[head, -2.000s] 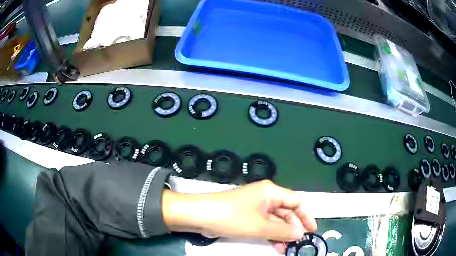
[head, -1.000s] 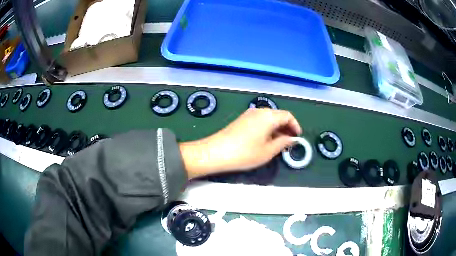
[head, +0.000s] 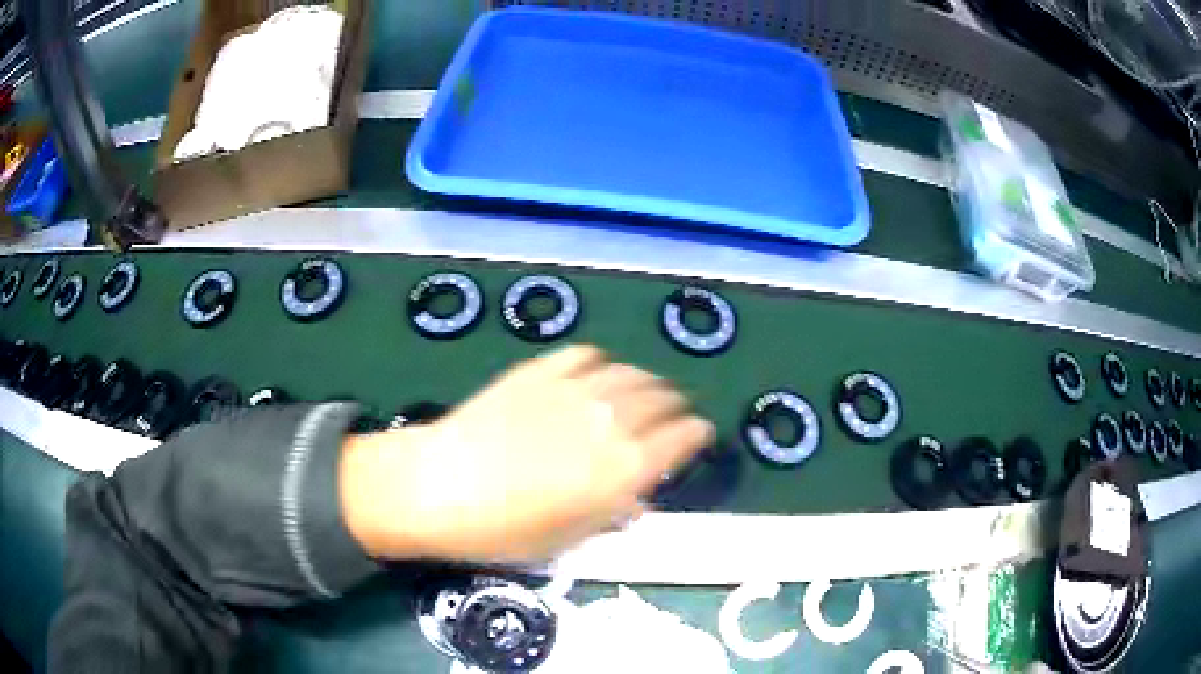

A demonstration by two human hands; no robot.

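Observation:
My left hand (head: 527, 454) reaches in from the left over the near row of black rings. Its fingertips are at a blurred black ring (head: 705, 477); whether they grip it I cannot tell. A ring with pad fitted (head: 782, 407) lies on the belt right of the hand, beside another one. Loose white C-shaped pads (head: 757, 622) lie on the worktop. A perforated black disc (head: 506, 627) lies below my wrist, partly over a silvery ring. My right hand is out of the picture.
A blue plastic tray (head: 632, 217) stands beyond the belt, with an open cardboard box (head: 270, 174) left and a clear plastic box (head: 1021, 198) right. A dark block (head: 1104, 527) sits on a round metal dish at right. More rings lie along both belt rows.
The pad-fitted ring that my left hand held now lies on the belt, let go. The hand has moved left and down to the near row of black rings. The view has shifted slightly.

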